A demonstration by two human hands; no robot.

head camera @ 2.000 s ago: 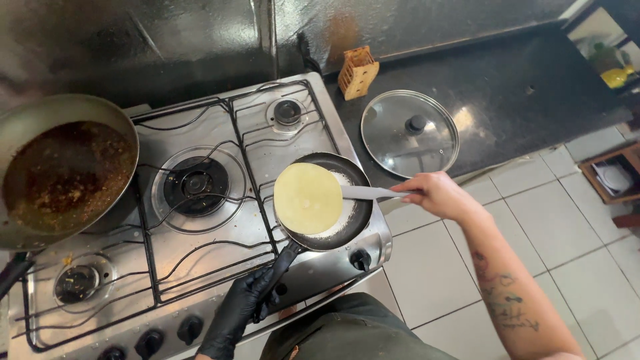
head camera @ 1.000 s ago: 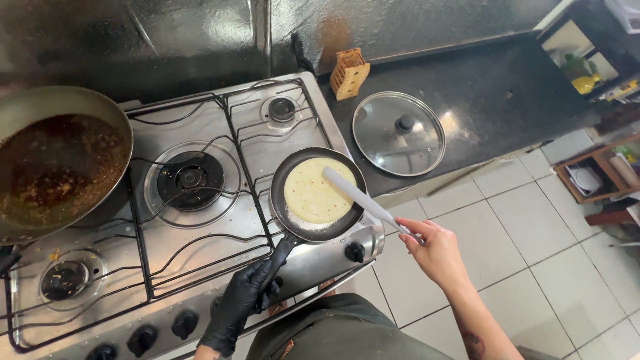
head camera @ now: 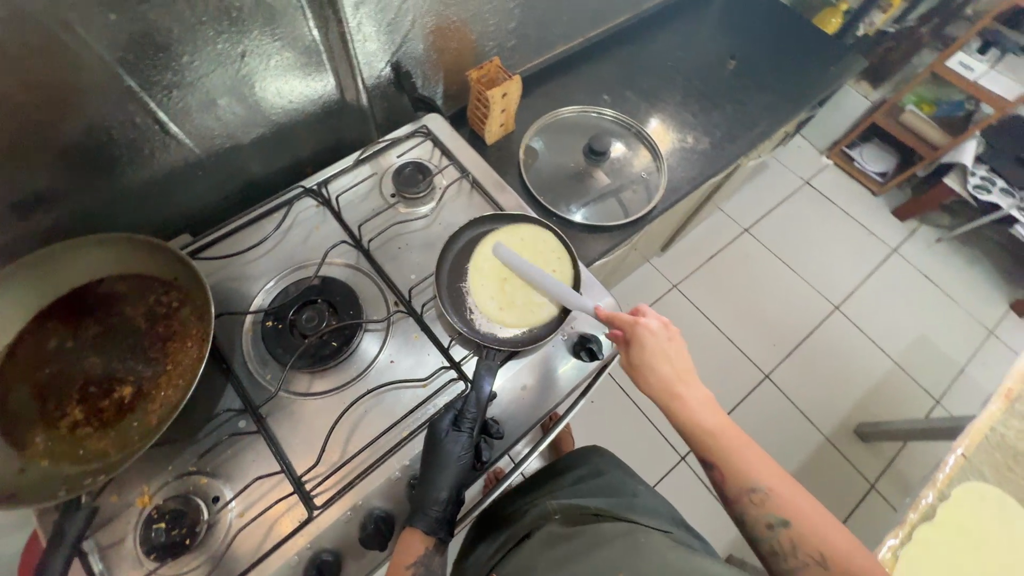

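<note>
My left hand (head camera: 454, 456), in a black glove, grips the handle of a small black frying pan (head camera: 456, 276) over the front right of the stove. A pale round pancake (head camera: 520, 280) lies in the pan, off toward its right side, with white residue along its lower left edge. My right hand (head camera: 652, 344) is bare and holds a light grey spatula (head camera: 544, 280) by its end. The spatula's blade reaches over the pancake; whether it touches cannot be told.
A large pan of dark oily liquid (head camera: 120, 360) stands on the stove at left. A glass lid (head camera: 592, 172) and a wooden holder (head camera: 493, 100) rest on the dark counter. Wooden shelves (head camera: 888, 132) stand at upper right; a pale round item (head camera: 964, 532) lies at lower right.
Two seconds ago the pancake was raised over the pan on the spatula; now it lies in the pan with the spatula above it. The view has shifted, showing more at right.
</note>
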